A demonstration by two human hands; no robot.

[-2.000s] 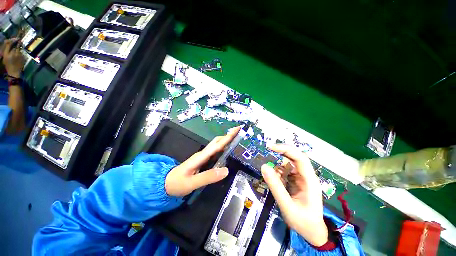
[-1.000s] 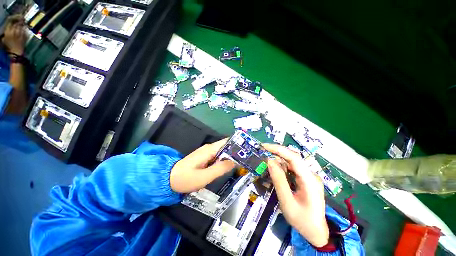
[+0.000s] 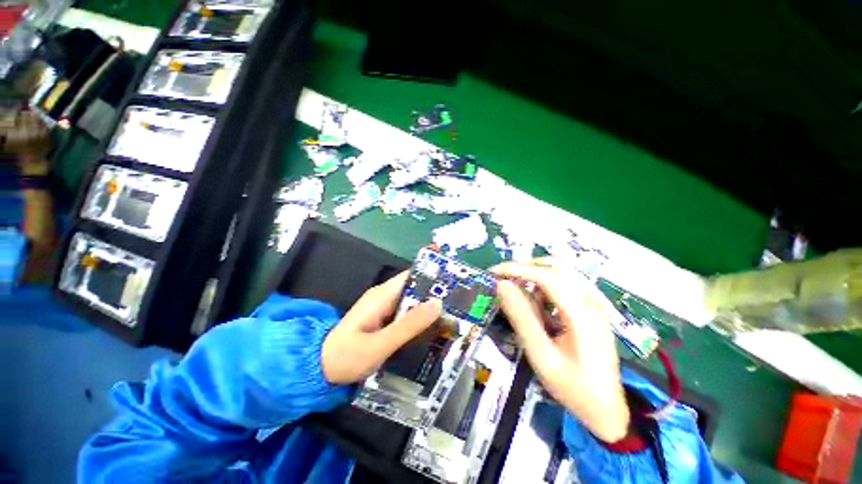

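Observation:
My left hand (image 3: 373, 331) holds a phone mid-frame (image 3: 402, 373) by its upper end, thumb on the mainboard. The mainboard (image 3: 454, 289), dark blue-black with a green spot, lies at the top of that frame. My right hand (image 3: 562, 345) has its fingertips at the board's right end beside the green spot; whether it holds tweezers cannot be seen. A second mid-frame (image 3: 463, 416) lies in the black foam tray (image 3: 336, 260) below, and another (image 3: 534, 440) lies to its right, partly covered by my right hand.
Stacked trays (image 3: 175, 180) with phones stand at left. Loose boards (image 3: 406, 170) lie scattered behind the tray. A taped post (image 3: 789, 298) and a red bin (image 3: 820, 437) are at right. One phone lies on the green belt (image 3: 614, 161). Another person's arm (image 3: 36, 203) shows far left.
The mid-frame has come up from the tray into my left hand since the earliest frame. The mainboard now lies flatter at its top. The whole view has shifted slightly.

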